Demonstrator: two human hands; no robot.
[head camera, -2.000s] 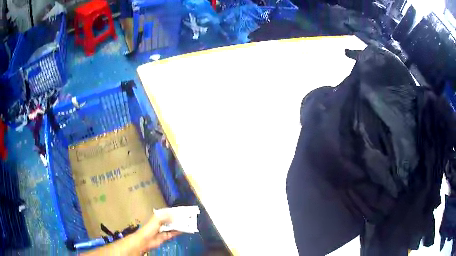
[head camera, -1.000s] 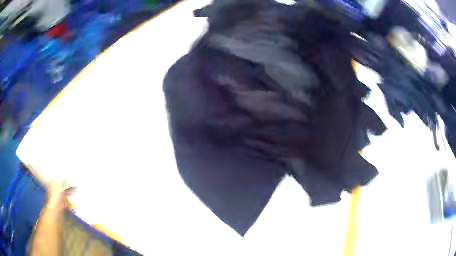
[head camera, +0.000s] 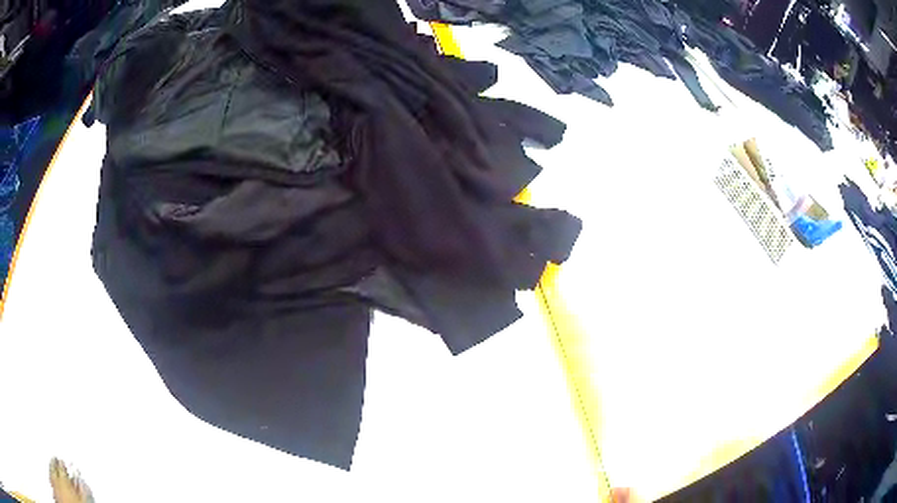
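A thick heap of dark matte garment pieces (head camera: 295, 363) lies on the white table. Shinier lining (head camera: 236, 118) is bunched on its upper left part. Several tab-like ends jut out on its right side, and a wide curved panel points down to a corner. My left hand (head camera: 71, 483) shows small and blurred at the bottom left edge, below the heap and apart from it. My right hand (head camera: 622, 495) shows only as a bit of skin at the bottom edge, by the yellow tape. What either hand holds cannot be seen.
Yellow-orange tape (head camera: 570, 363) runs across the table joint. A ragged dark pile (head camera: 580, 44) lies at the far side. A light perforated basket (head camera: 755, 206) with brown and blue items stands at the right. Dark items surround the far and right table edges.
The view has swung right, so the heap shows further left and the floor crate is out of view. The white wad seen in a hand earlier no longer shows. A bit of my right hand has appeared.
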